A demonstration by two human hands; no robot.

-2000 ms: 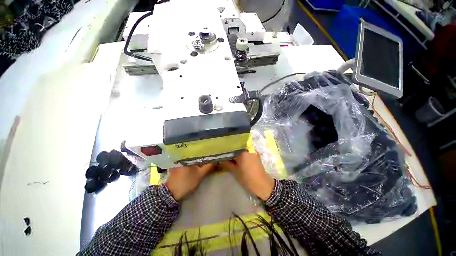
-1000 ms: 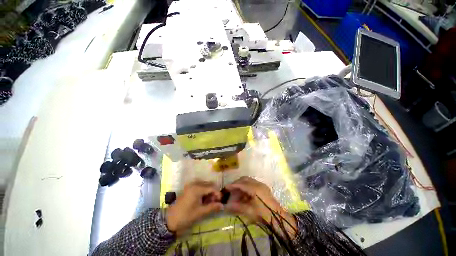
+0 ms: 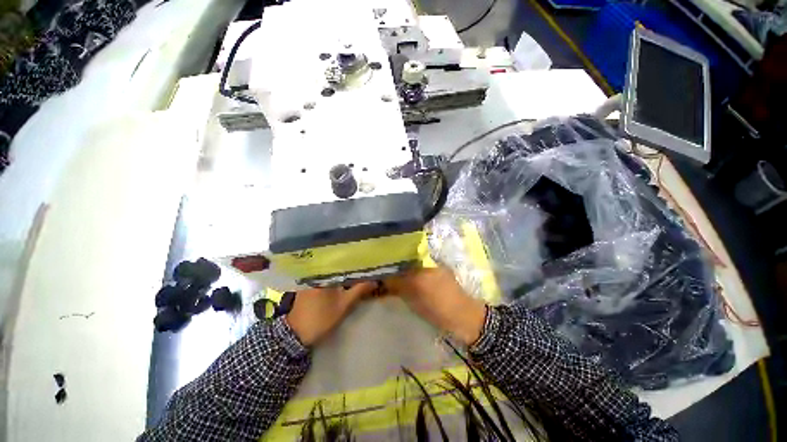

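Observation:
The white sewing machine head (image 3: 345,147) stands in front of me, its dark and yellow front end facing me. My left hand (image 3: 326,309) and my right hand (image 3: 436,298) reach under this front end, fingertips close together. The head hides most of the fingers, and I cannot tell what they hold. A small dark bit shows between the fingertips. Black sewn loops (image 3: 185,293) lie in a pile on the shiny metal plate (image 3: 185,363) left of the machine. A black ring (image 3: 265,307) lies near my left wrist, beside another dark piece.
A clear plastic bag (image 3: 604,276) full of black pieces lies right of the machine, its mouth open. A control panel (image 3: 667,95) stands behind it. Yellow tape (image 3: 324,404) edges the work surface. Small black bits (image 3: 59,388) lie on the white table far left.
A second ago both hands were in front of the head with a small black piece between the fingertips. They have moved forward under the head. Dark pieces now lie by the left wrist.

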